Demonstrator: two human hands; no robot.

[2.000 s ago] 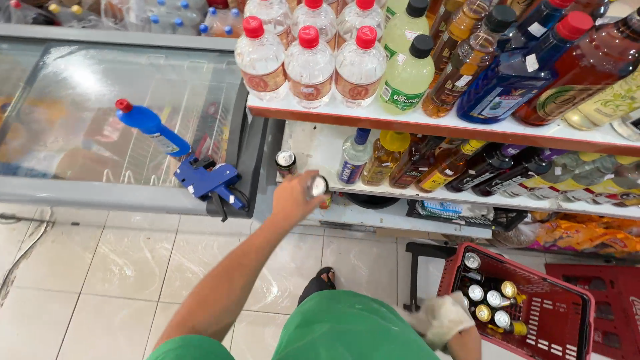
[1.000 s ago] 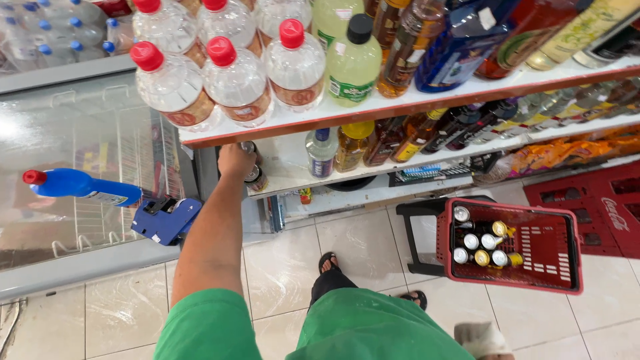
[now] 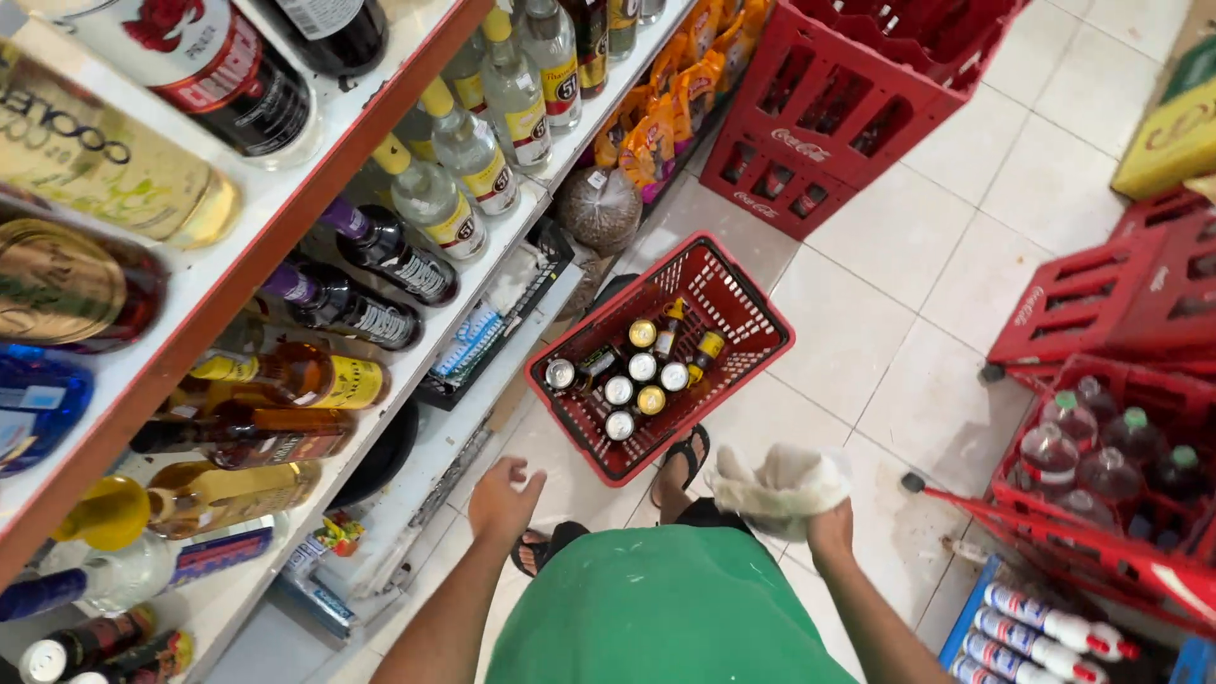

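My left hand (image 3: 505,496) is empty, its fingers apart and slightly curled, between the lower shelf and my feet. My right hand (image 3: 830,532) grips a whitish cloth (image 3: 781,483) that hangs in front of it. Ahead of both hands stands a red plastic shopping basket (image 3: 750,385), touched by neither. Inside it are several upright drink cans (image 3: 642,367) with silver or gold tops and a few small bottles with yellow parts (image 3: 706,348). Two dark cans (image 3: 100,638) stand at the near end of the lower shelf, at the bottom left.
Shelves (image 3: 275,214) of liquor bottles line the left side. Red Coca-Cola crates (image 3: 817,123) stand beyond the basket. More crates at the right hold soda bottles (image 3: 1110,475). A blue crate of spray cans (image 3: 1035,627) is at the bottom right. White tiles (image 3: 855,332) cover the floor.
My left hand was at the lower shelf by dark cans one second ago; now it is away from the shelf and empty. The view has swung right, bringing the basket to the middle.
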